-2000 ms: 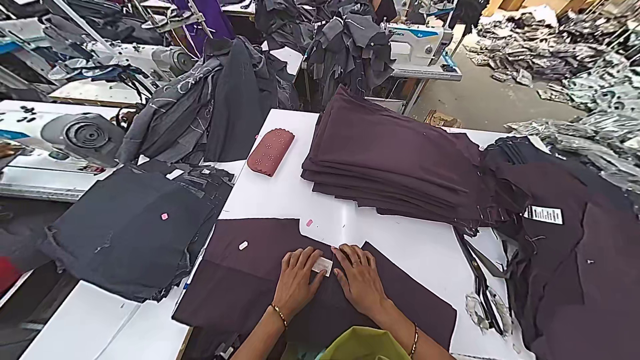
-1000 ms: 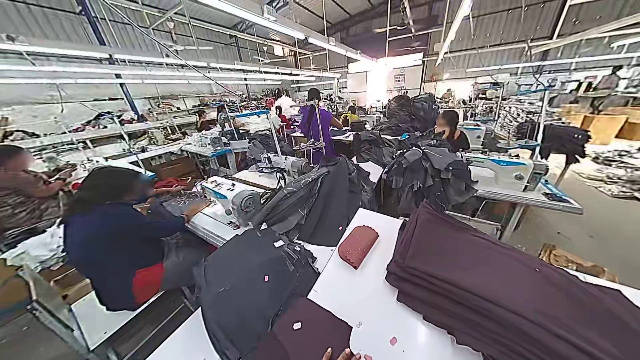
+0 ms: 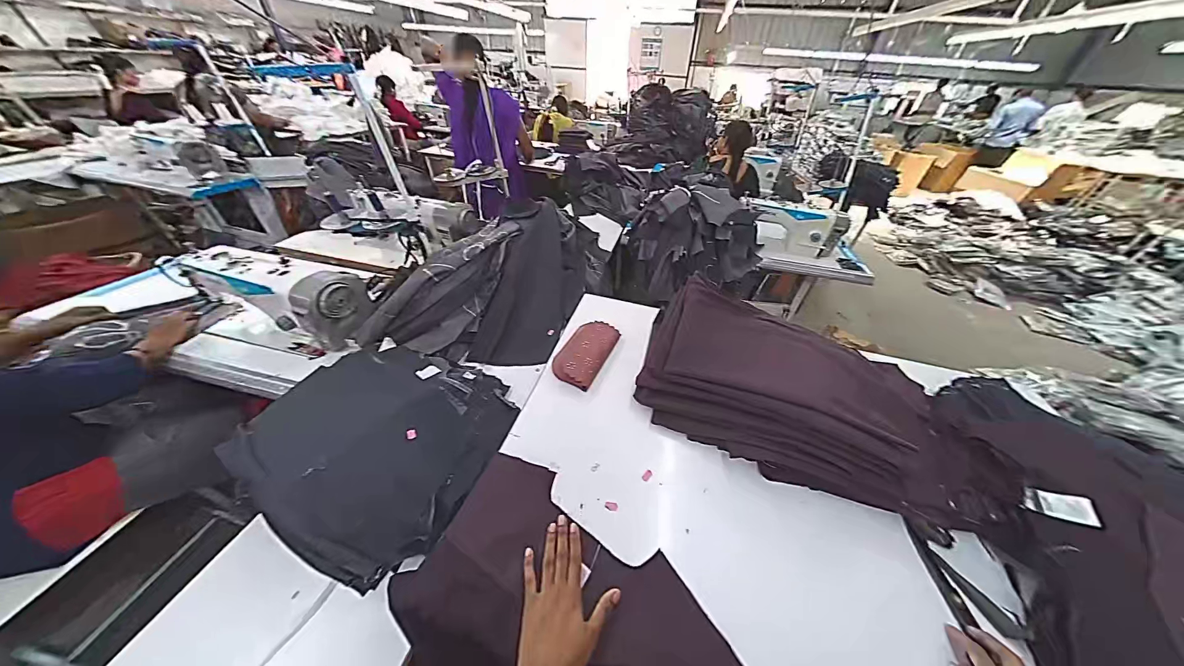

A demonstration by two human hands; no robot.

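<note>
My left hand (image 3: 560, 597) lies flat, fingers spread, on a dark maroon fabric piece (image 3: 481, 564) at the near edge of the white table (image 3: 777, 573). A small white label shows partly beside its fingers. My right hand (image 3: 985, 647) is at the bottom right edge, mostly cut off, with its fingers at the lower end of dark scissors (image 3: 943, 573); how it grips them is unclear. Beyond it stands a thick stack of folded maroon fabric (image 3: 777, 398). A red-brown scalloped case (image 3: 586, 355) lies left of the stack.
Dark grey cut pieces (image 3: 361, 462) are piled at the left, near a sewing machine (image 3: 277, 296) where a co-worker's hand (image 3: 168, 333) rests. More maroon garments with a white label (image 3: 1062, 507) lie at the right. Pink tags (image 3: 611, 506) dot the table.
Two seconds ago both my hands were together on the maroon piece; my right hand is now away to the right, by the scissors. The view swung up and partly back.
</note>
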